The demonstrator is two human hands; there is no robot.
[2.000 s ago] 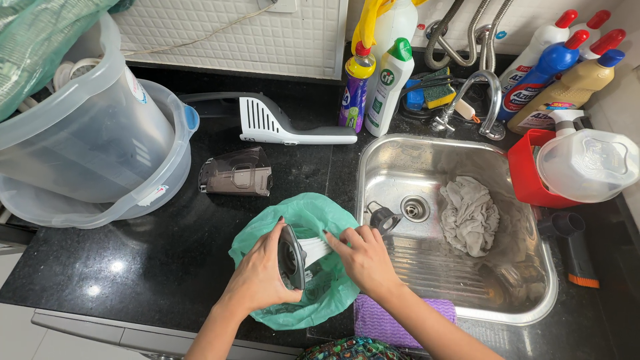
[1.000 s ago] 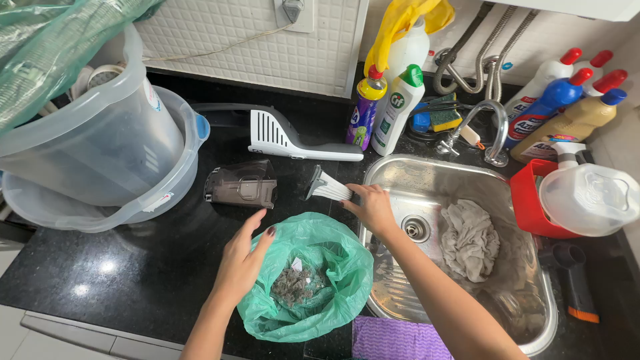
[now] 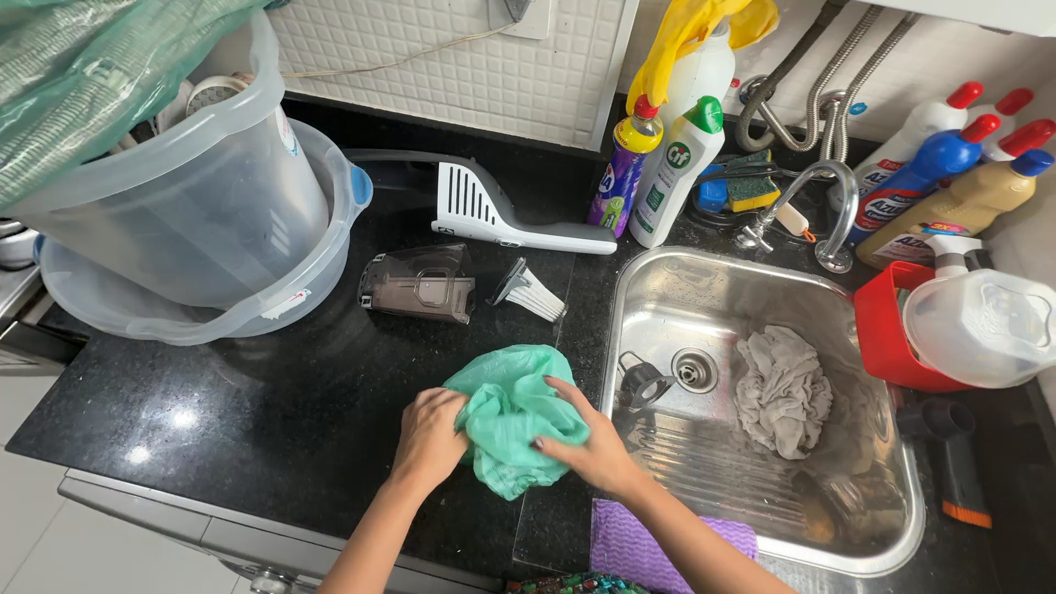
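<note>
Both my hands hold a crumpled green plastic bag (image 3: 520,412) above the black counter. My left hand (image 3: 433,437) grips its left side, fingers curled into the plastic. My right hand (image 3: 590,437) holds the right side between thumb and fingers. The bag is bunched together, so its inside is hidden. Beyond it lie a pleated vacuum filter (image 3: 532,293) and a clear smoky dust container (image 3: 419,285). The white and grey body of a handheld vacuum cleaner (image 3: 511,214) rests behind them. A small dark plastic part (image 3: 643,381) lies in the sink.
Nested plastic tubs (image 3: 198,206) stand at left. The steel sink (image 3: 825,561) at right holds a grey cloth (image 3: 784,392). Cleaning bottles (image 3: 676,173), a red container (image 3: 883,330) and a faucet (image 3: 846,206) surround it. A purple cloth (image 3: 631,549) lies at the front edge.
The filter has gone from my right hand to the counter beside the dust container. The bag stood open with grey dust inside a second ago; now both hands hold it gathered together.
</note>
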